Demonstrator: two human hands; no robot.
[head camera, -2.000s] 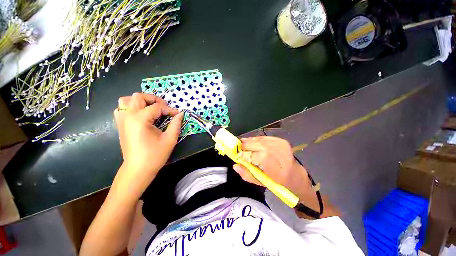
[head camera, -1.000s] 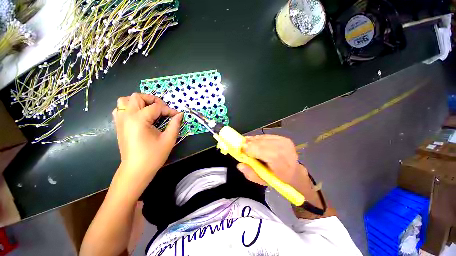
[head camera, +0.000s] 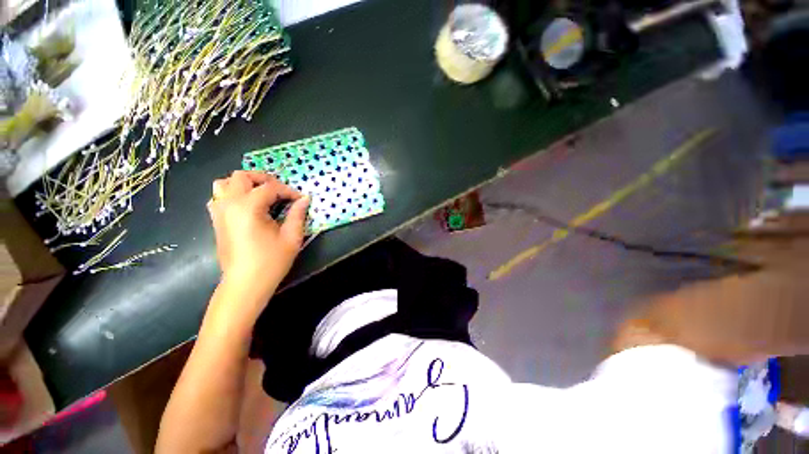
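The green and white circuit board panel (head camera: 341, 182) lies on the dark green bench in front of me. My left hand (head camera: 257, 217) covers its left edge and lower left corner, with thumb and fingertips pinched together over the panel. Thin lead wires show faintly around these fingers; their ends at the fingertips are mostly hidden. My right arm (head camera: 710, 319) reaches out to the right, blurred, and its hand is cut off by the picture's edge. The soldering iron is not in view.
A loose pile of yellowish wires (head camera: 191, 75) lies at upper left, partly over another green panel. A round tin (head camera: 472, 46) and a blurred black fan (head camera: 565, 44) stand at the back right. A thin dark cord (head camera: 612, 238) runs across the view over the floor.
My right hand and the yellow soldering iron have left the panel and gone out of view to the right. The view has shifted and turned slightly. My left hand stays at the panel.
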